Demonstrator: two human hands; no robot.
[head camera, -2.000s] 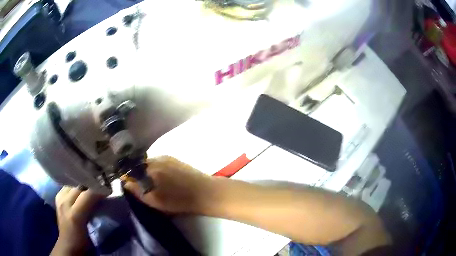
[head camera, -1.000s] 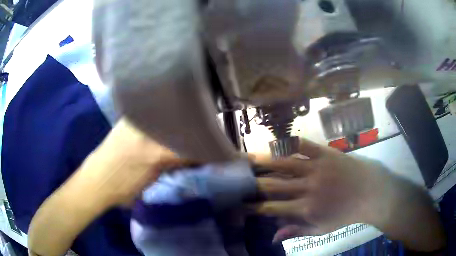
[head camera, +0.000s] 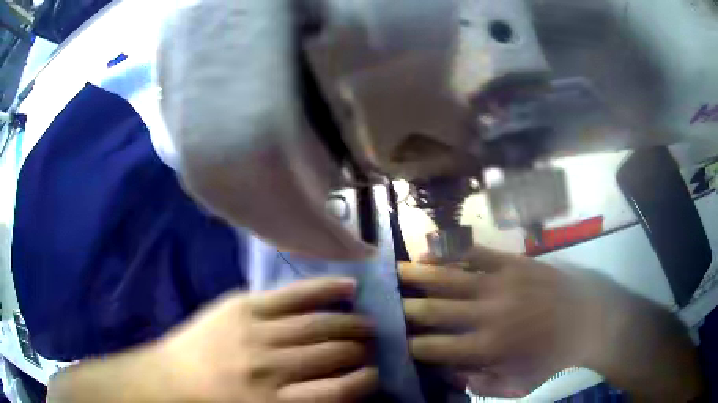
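The light grey-blue fabric panel (head camera: 383, 303) runs up under the sewing machine head (head camera: 236, 118), with a dark navy edge along its right side. My left hand (head camera: 275, 346) lies flat on the pale fabric, fingers pointing right. My right hand (head camera: 504, 315) lies over the dark edge just right of it, fingers pointing left, below the ribbed tension knob (head camera: 539, 197). The navy fabric (head camera: 110, 228) is spread left of the machine head. The needle point is hidden behind the head.
The dark phone-like slab (head camera: 665, 220) lies right of the tension knobs. A red sticker (head camera: 564, 235) is on the machine bed. Printed ruler marks (head camera: 555, 387) show at the table's front edge, partly behind my right wrist.
The view has moved much closer to the machine head. My left hand has come down from beside the head onto the pale fabric, which now lies straighter. My right hand's fingers stay by the fabric.
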